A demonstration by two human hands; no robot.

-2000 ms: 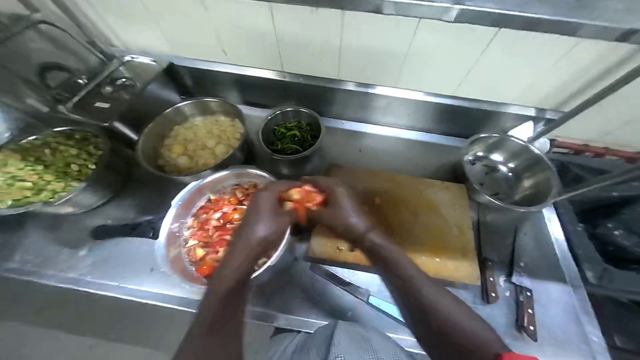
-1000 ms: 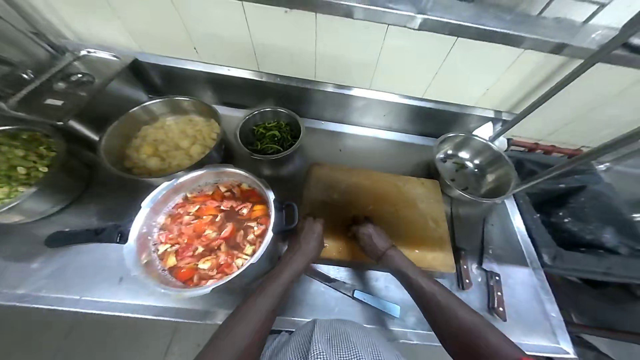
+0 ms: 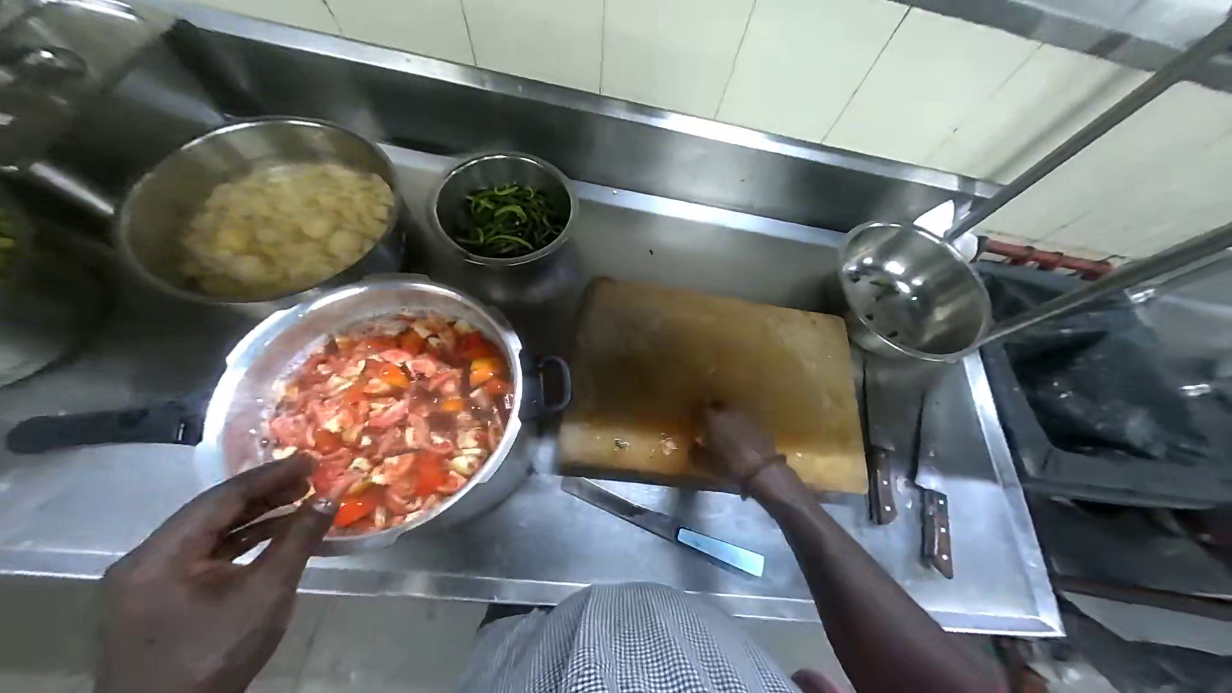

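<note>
My left hand [image 3: 217,568] is over the near left rim of a pressure cooker pan [image 3: 515,433] filled with chopped tomatoes [image 3: 395,414]. Its thumb and fingertips are apart, with nothing plainly between them. My right hand [image 3: 731,443] rests on the near part of a wet wooden cutting board [image 3: 722,356], fingers pointing down and partly hidden; whether they hold anything does not show. Small scraps [image 3: 667,446] lie on the board left of that hand. Between the board and the counter's front edge lies a knife with a light blue handle [image 3: 720,551].
Behind the cooker stand a large pot of pale chopped vegetable [image 3: 294,226] and a small steel pot of sliced green peppers [image 3: 510,221]. A steel bowl [image 3: 914,289] is at the board's back right corner. Two wooden-handled knives [image 3: 881,486] lie right of the board. The cooker's black handle [image 3: 106,428] points left.
Both hands were together over the cooker's right side holding tomato pieces, then both were down on the board. My left hand has since moved left to the cooker; my right hand remains at the board.
</note>
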